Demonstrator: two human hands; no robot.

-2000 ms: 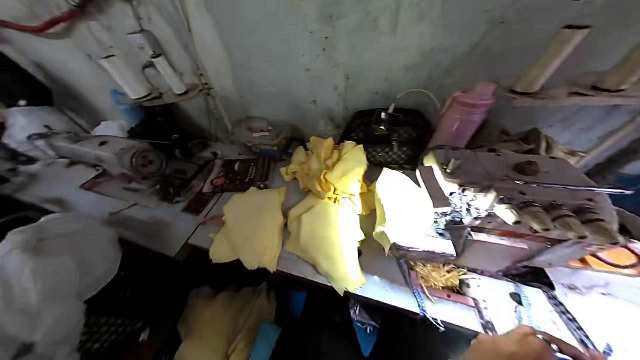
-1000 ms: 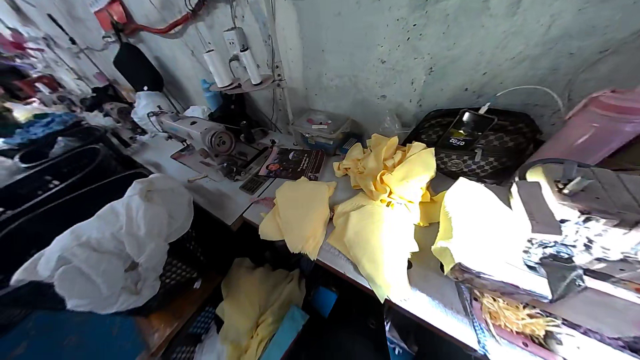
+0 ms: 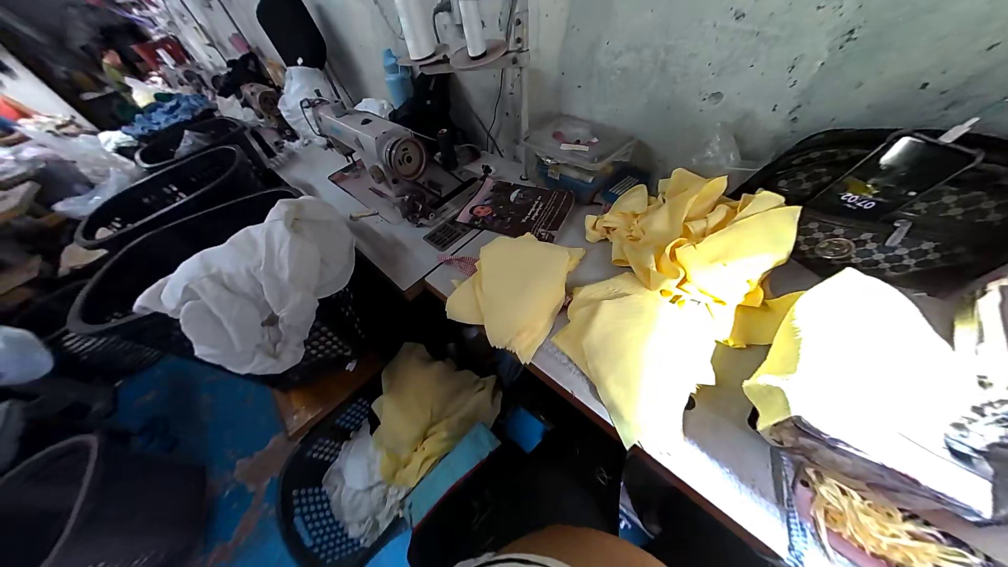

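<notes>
Neither of my hands can be made out. Bare skin beside a striped cloth edge shows at the bottom; which body part it is, I cannot tell. On the work table (image 3: pixel 709 480) lie flat yellow fabric pieces: a small stack (image 3: pixel 524 287) at the left, a larger one (image 3: pixel 638 346) in the middle, and a brightly sunlit one (image 3: pixel 858 354) at the right. A crumpled yellow fabric heap (image 3: pixel 701 236) rests behind them, touching the middle piece. Yellow thread scraps (image 3: pixel 874 520) fill a holder at the lower right.
A sewing machine (image 3: pixel 370 142) stands on the adjoining table. Near the wall are a plastic box (image 3: pixel 583 150), a printed booklet (image 3: pixel 516 209) and a patterned bag (image 3: pixel 906 236) with a phone (image 3: pixel 894 177) on it. Baskets on the left hold white cloth (image 3: pixel 256 283); a floor basket (image 3: pixel 315 504) holds yellow cloth (image 3: pixel 429 409).
The view has swung left and come closer to the fabric. A hand at the lower right two seconds ago is out of view. The yellow pieces on the table lie as before.
</notes>
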